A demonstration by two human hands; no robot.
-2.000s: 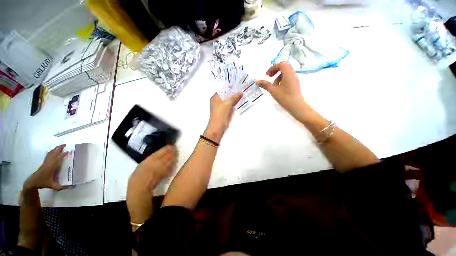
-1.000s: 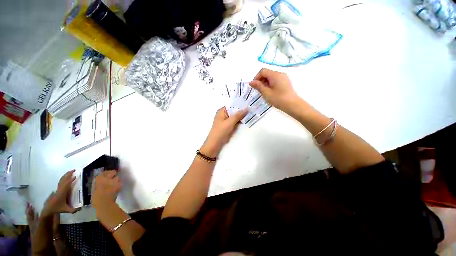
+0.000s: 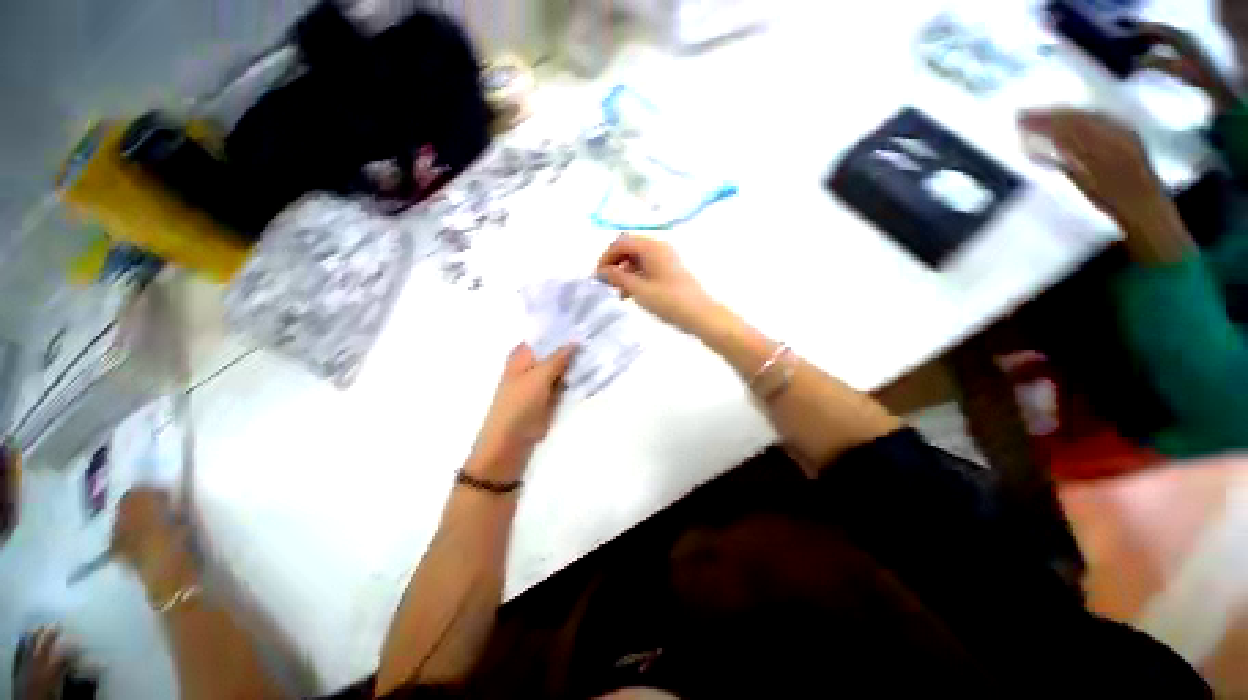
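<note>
My left hand holds a fan of white insert cards over the white tabletop, its thumb on their near end. My right hand is at the upper edge of the fan, fingertips pinched together at the cards; blur hides whether they grip one. A black inner tray with white pieces in its cutouts lies on the table to the right, apart from my hands. A loose heap of short cables lies beyond the cards.
A bulging cable bag lies left of the heap. Behind are a black bag, yellow roll and dark cylinder. A blue-edged white cloth lies beyond my right hand. Neighbours' hands show at both sides.
The view has swung right, bringing a black tray and a green-sleeved neighbour into sight. My left hand still holds the fanned cards, with my right hand by them. The left neighbour's black tray is no longer visible.
</note>
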